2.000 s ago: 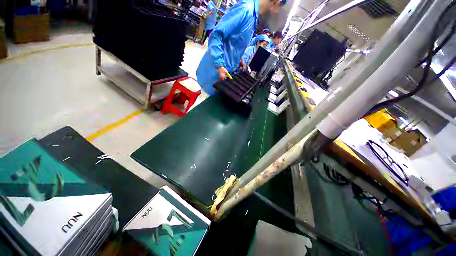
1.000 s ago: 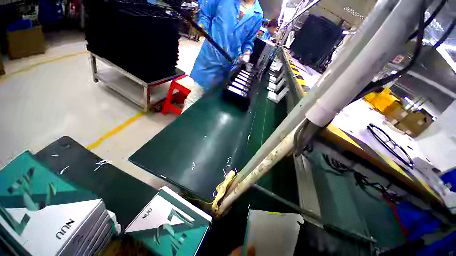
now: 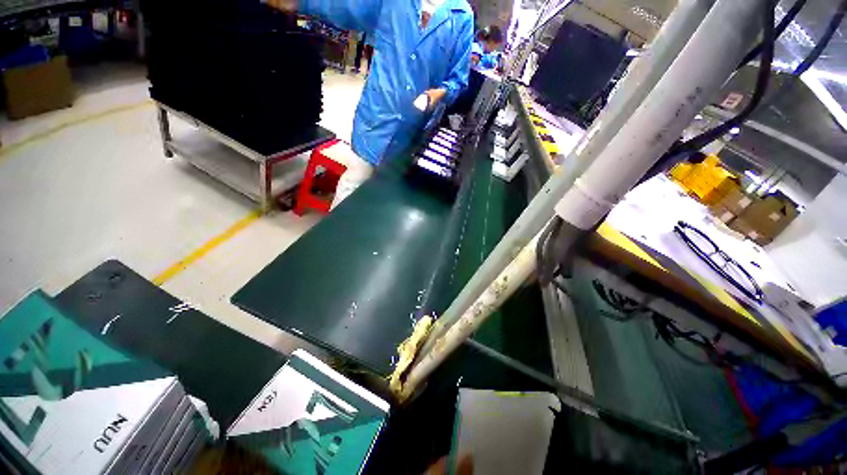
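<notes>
A pale open carton (image 3: pixel 504 431), with its plain inside showing and a small yellow-green strip on its top edge, is at the bottom centre, cut off by the picture's edge. A few fingers, apparently of my left hand (image 3: pixel 453 465), show at its lower left edge; the rest is out of the picture, so the grip cannot be told. My right hand is not in view. A teal and white NUU carton (image 3: pixel 311 413) lies left of the open one. A leaning stack of NUU cartons (image 3: pixel 84 390) is at the lower left.
A pale post (image 3: pixel 501 288) with yellowish tape rises diagonally beside the carton. A green bench surface (image 3: pixel 362 278) lies ahead. A person in a blue smock stands beyond it near a black tray (image 3: pixel 440 153) of pale pieces. White units (image 3: pixel 507 153) stand in line. A brown blur at the bottom left is unclear.
The pale open carton has come further up into view, with fingers at its edge. The person in blue has set the black tray down and now stands behind it.
</notes>
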